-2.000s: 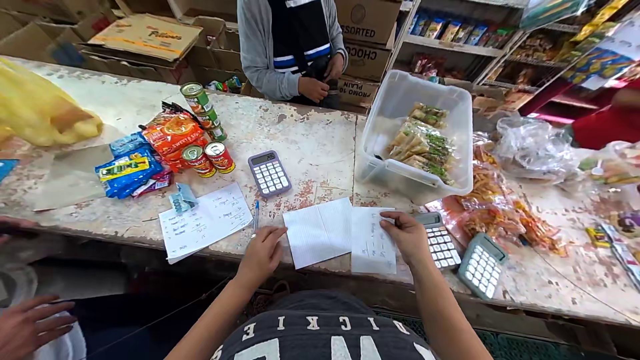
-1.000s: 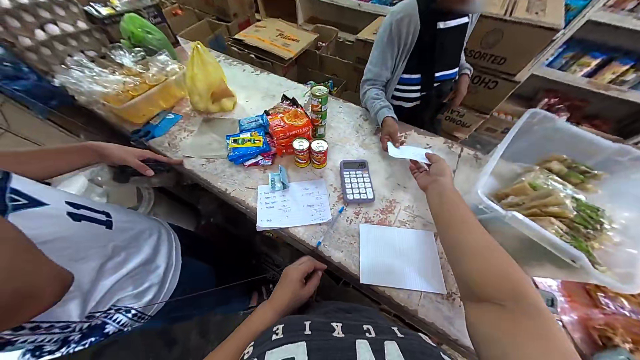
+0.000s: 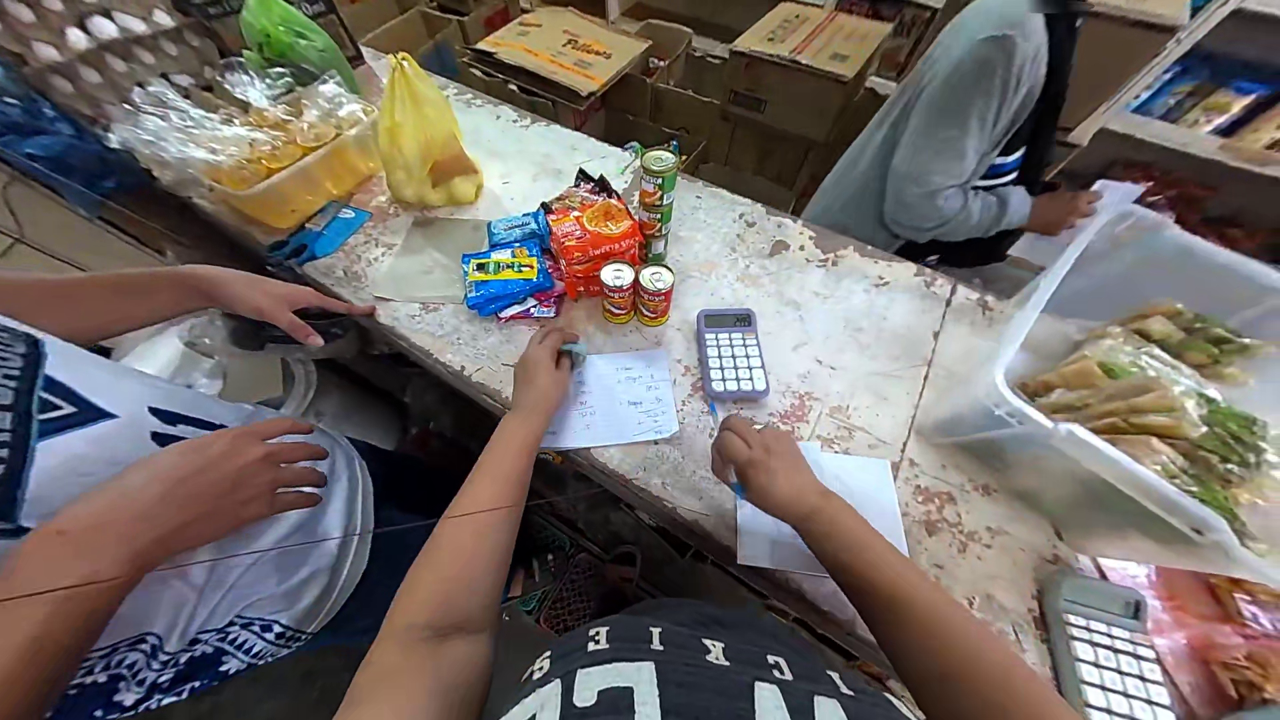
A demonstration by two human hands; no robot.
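My left hand [image 3: 543, 372] rests at the upper left edge of a handwritten paper [image 3: 625, 400], its fingers closed on a small bluish item [image 3: 575, 349] that I cannot make out fully. My right hand [image 3: 757, 462] grips a blue pen [image 3: 714, 410] above the counter, just below a purple calculator [image 3: 732, 353]. Partly under my right forearm lies a blank white paper [image 3: 870, 495]. Behind my left hand stand red-labelled cans [image 3: 655, 294], stacked green cans [image 3: 657, 205], orange snack packs [image 3: 595, 240] and blue packets [image 3: 505, 277].
A clear plastic bin [image 3: 1010, 400] of wrapped rolls stands right, above a grey calculator [image 3: 1110, 650]. A yellow bag [image 3: 420, 140] and yellow basket [image 3: 300, 185] stand at back left. One person's hands [image 3: 270, 300] are at left; another person [image 3: 950, 140] stands across the counter.
My right hand has let go of the white slip, now held by the person across the counter, and has taken the pen. My left hand has moved onto the handwritten paper.
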